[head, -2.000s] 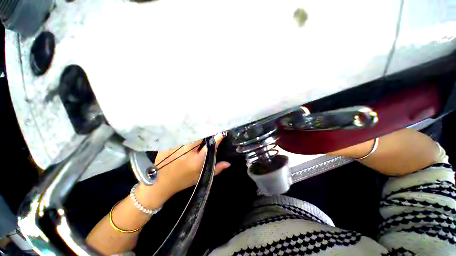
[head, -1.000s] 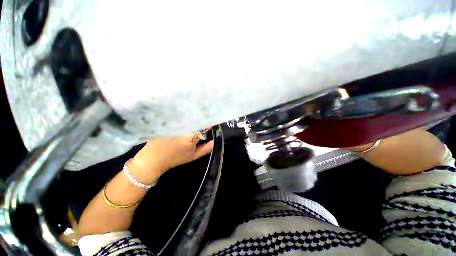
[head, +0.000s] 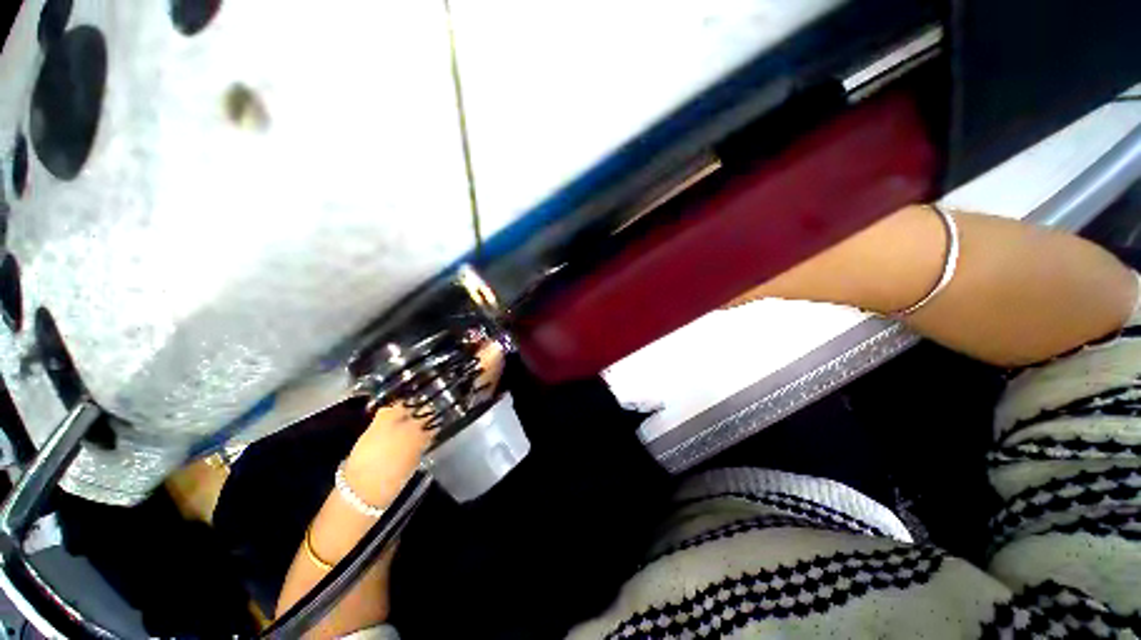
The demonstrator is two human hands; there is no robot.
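The white sewing machine head [head: 288,188] fills the upper left, with a thread line down it. The tension spring [head: 432,381] and its pale cap [head: 481,453] sit at its lower edge. My left hand [head: 395,440] shows only as wrist and back of hand; its fingers are hidden behind the spring. My right forearm [head: 1020,281] comes in from the right, and the hand is hidden behind the dark red part [head: 738,238]. Black fabric [head: 532,550] lies beside my left wrist and over my lap. What either hand holds cannot be seen.
A chrome loop [head: 44,456] curves at the left end of the head. The grey table edge [head: 776,390] runs diagonally in front of my body, with white tabletop [head: 701,356] behind it. More dark cloth [head: 144,550] lies at lower left. A black band [head: 1032,75] is at upper right.
The view has swung right along the machine, so the spring and red part appear further left. The fingers of my left hand, partly visible before, are now hidden behind the spring.
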